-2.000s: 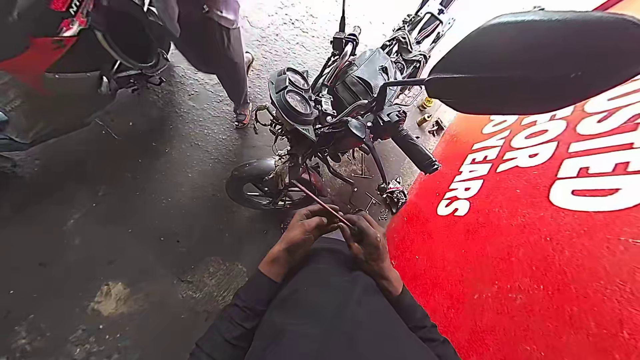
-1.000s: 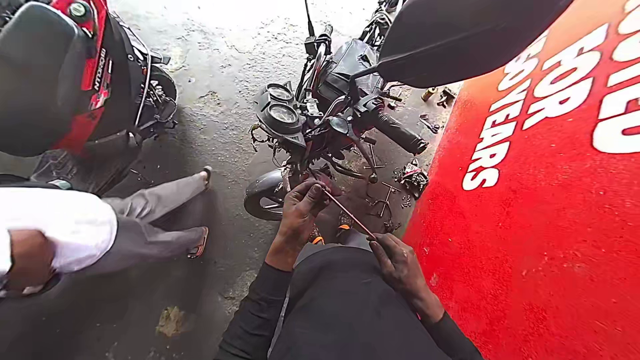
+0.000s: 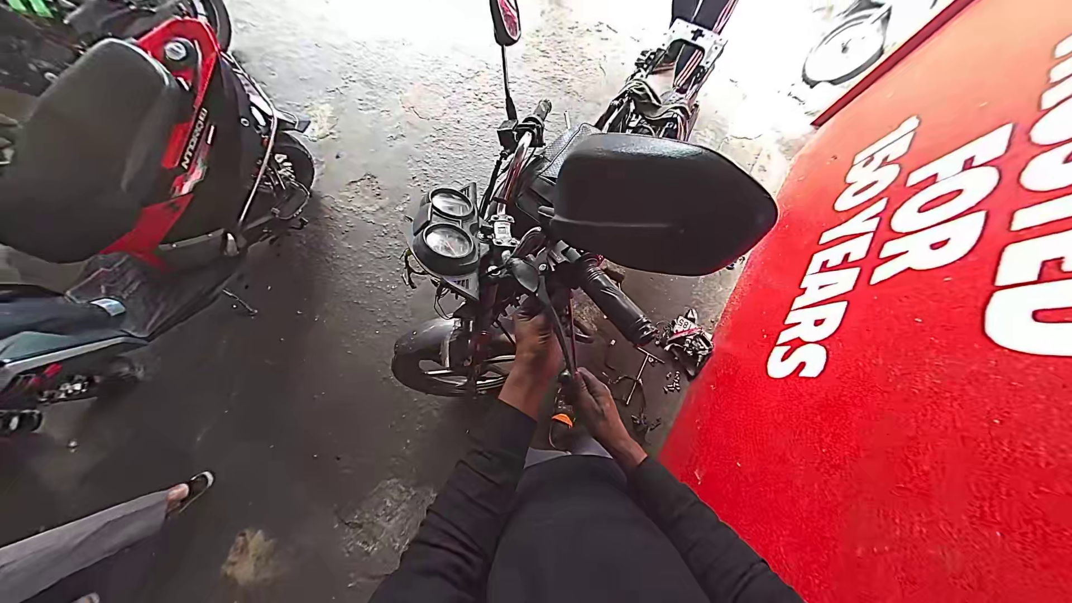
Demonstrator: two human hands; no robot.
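Observation:
A partly stripped motorcycle stands before me, its twin-dial instrument cluster at the front left and its front wheel below. My left hand reaches in beneath the handlebar; the fingertips are hidden among the parts, so what they touch cannot be told. My right hand has its fingers closed around the lower end of a thin dark rod or cable, close below the brake lever. The black handlebar grip lies to the right of both hands, and a large black mirror covers part of the handlebar.
A red and black scooter stands at the left. Another person's leg shows at the lower left. At the right rises a red painted wall with white lettering. Loose parts and a T-handled tool lie on the floor beside it.
Both hands have moved in from in front of the motorcycle to under its handlebar, the left one deepest. The rod held between them earlier is now largely hidden. The other person has moved toward the lower left.

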